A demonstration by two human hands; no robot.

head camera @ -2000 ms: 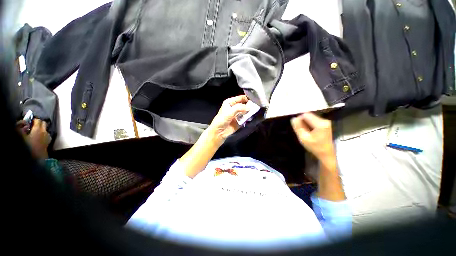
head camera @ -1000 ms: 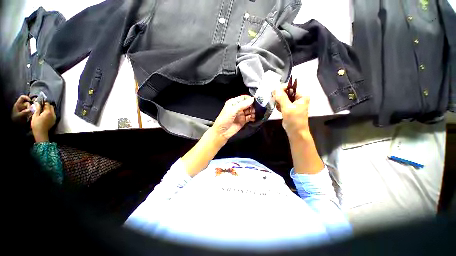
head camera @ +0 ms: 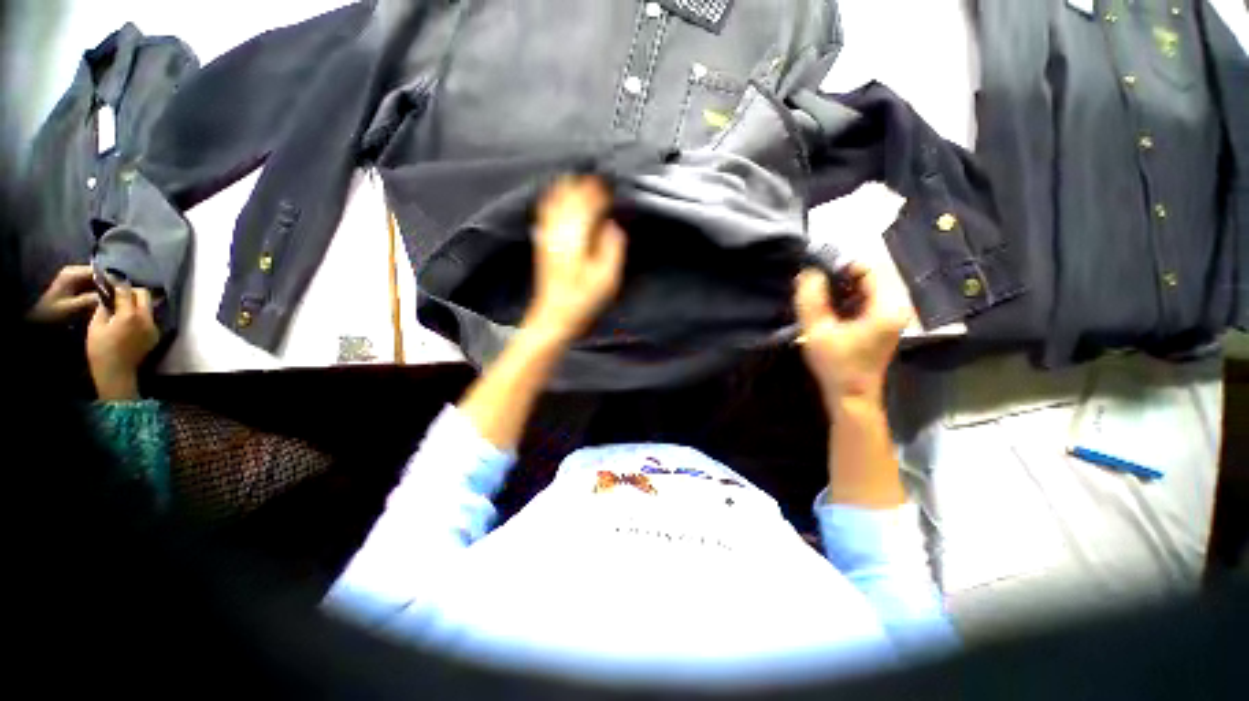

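A dark grey denim shirt [head camera: 548, 96] lies front up on the white table [head camera: 349, 295], its hem open toward me and its paler inside showing at the right. My left hand [head camera: 575, 260] is blurred at the upper hem edge, left of the button placket; whether it grips the cloth is unclear. My right hand [head camera: 852, 322] is closed at the right end of the hem, with small dark snips [head camera: 847, 288] partly hidden in its fingers. The right cuff [head camera: 959, 267] lies beyond it.
Another person's hands [head camera: 117, 322] work on a grey shirt [head camera: 137, 219] at the left. A dark shirt [head camera: 1109, 178] lies at the right. Nearer me, a blue pen [head camera: 1116, 463] lies on pale cloth [head camera: 986, 479].
My left hand has moved left and up to the upper hem edge. My right hand has moved slightly right. The white label is no longer visible and the folded-up hem has dropped partly.
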